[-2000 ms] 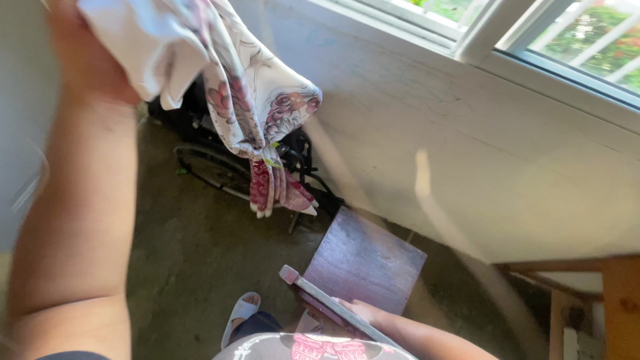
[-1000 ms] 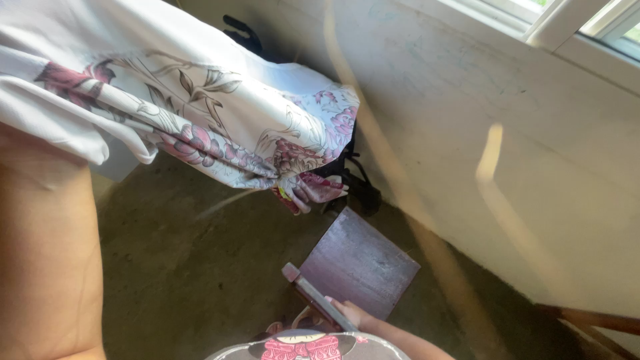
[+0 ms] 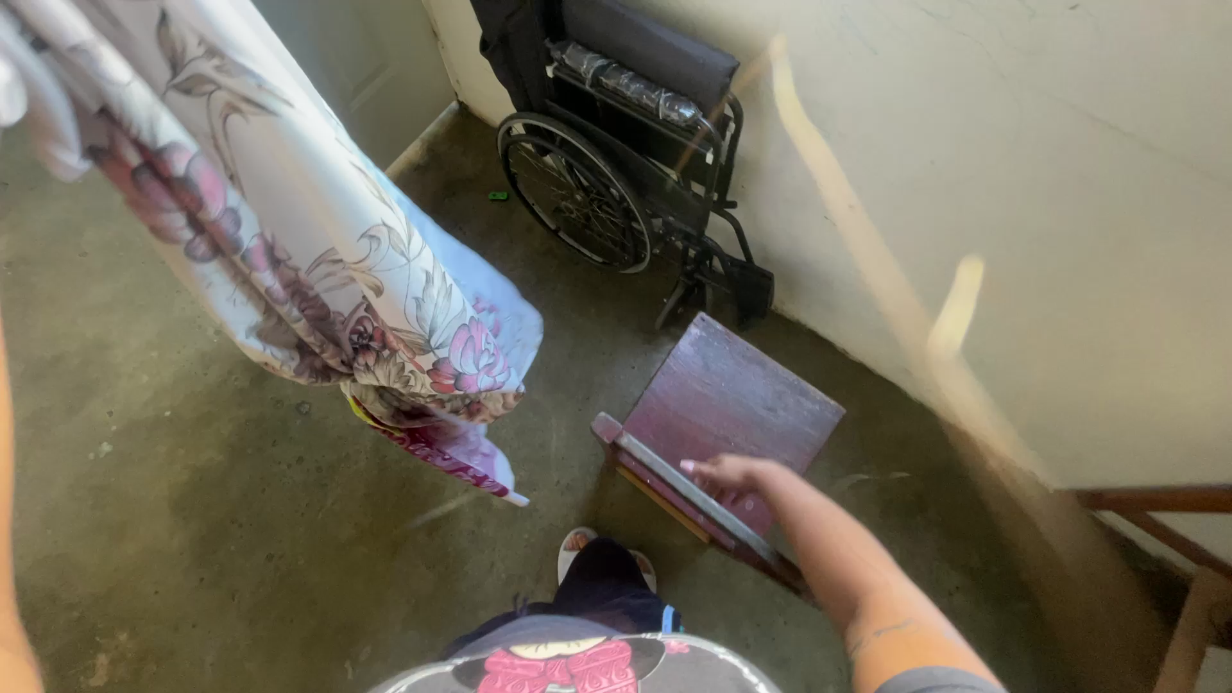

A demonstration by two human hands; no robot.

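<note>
A white floral cloth (image 3: 289,221) hangs in folds on the left, its lower end bunched above the floor, with a magenta piece bearing writing at its tip. Only part of my left arm shows at the left edge; my left hand is out of view, so its hold on the cloth is hidden. My right hand (image 3: 729,476) is at the backrest rail of a reddish-brown wooden chair (image 3: 736,390), on the seat side. Its fingers look bent, but whether they close around the rail cannot be told.
A folded black wheelchair (image 3: 626,164) stands against the wall (image 3: 1011,192), beyond the chair. A small green object (image 3: 498,195) lies on the concrete floor (image 3: 241,539). Brown wooden bars (image 3: 1155,499) are at the right edge. My sandaled feet (image 3: 577,544) are beside the chair.
The cloth, bunched in my raised left hand two seconds ago, now hangs longer and lower, and that hand has left the view. The wheelchair is more exposed. My right hand remains at the chair's backrest.
</note>
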